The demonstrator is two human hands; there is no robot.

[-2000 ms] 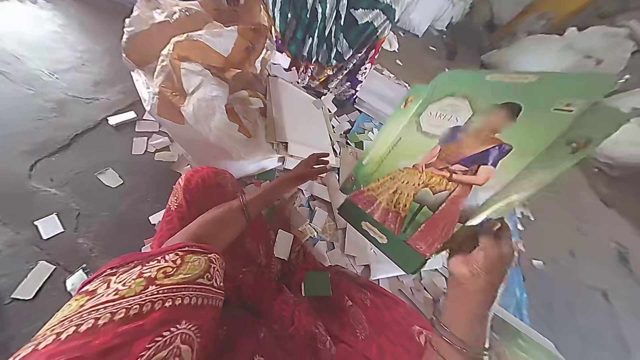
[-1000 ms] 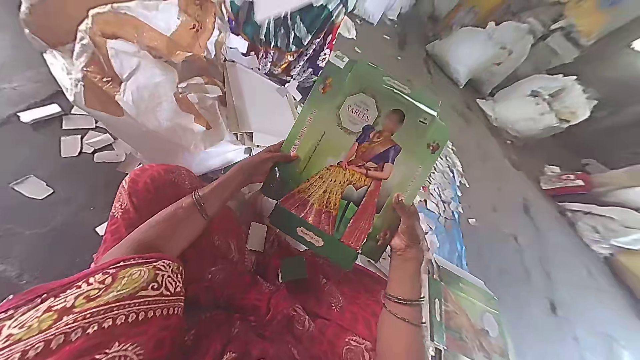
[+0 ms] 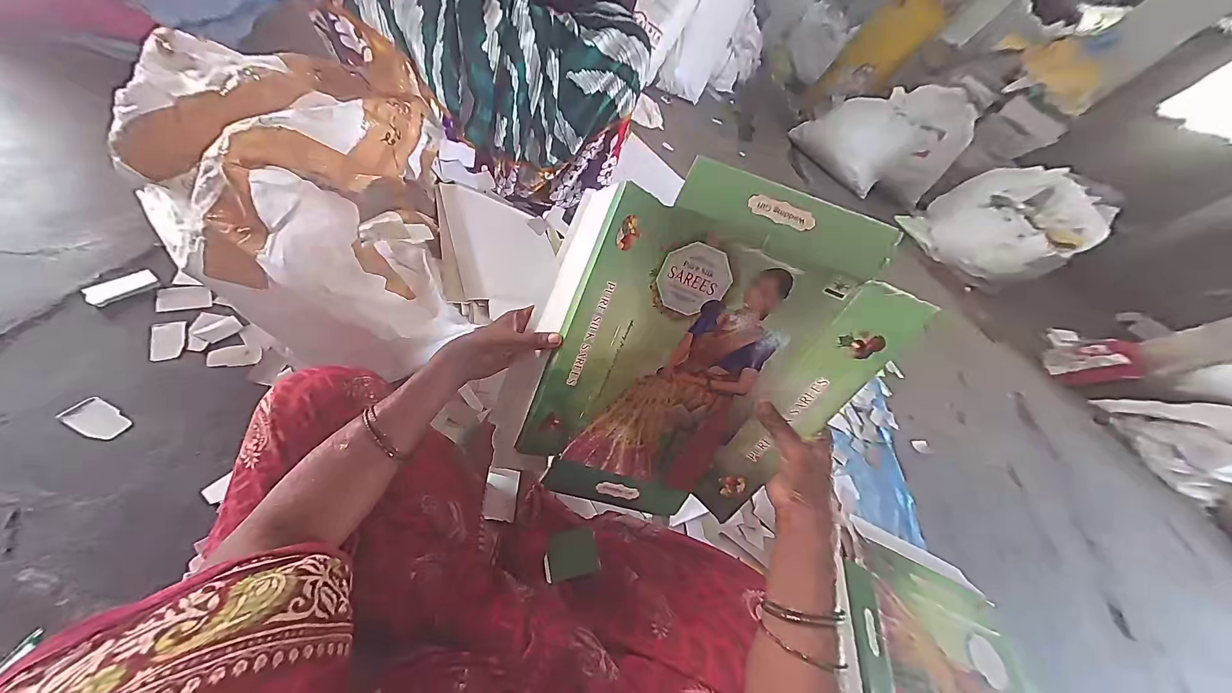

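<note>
A printed green saree box of thin cardboard (image 3: 712,356) is held up over my lap, its side panels and end flap partly spread. My left hand (image 3: 496,346) grips its left edge, thumb on the printed face. At the lower right my right hand (image 3: 797,462) holds the right side panel, its other fingers hidden behind the card. A small dark green card piece (image 3: 572,554) lies on the red cloth over my lap. Another green printed box (image 3: 914,616) lies by my right forearm.
A white and brown plastic sack (image 3: 289,192) stands at the left, with card scraps (image 3: 183,322) on the floor. Behind the box is a person's patterned cloth (image 3: 520,77). White sacks (image 3: 1020,217) lie at the upper right, and a blue sheet (image 3: 881,472) at the right.
Two seconds ago only my right hand held the box, off to the right; now both hands hold it over my lap. Its side panels have bent outward since one second ago.
</note>
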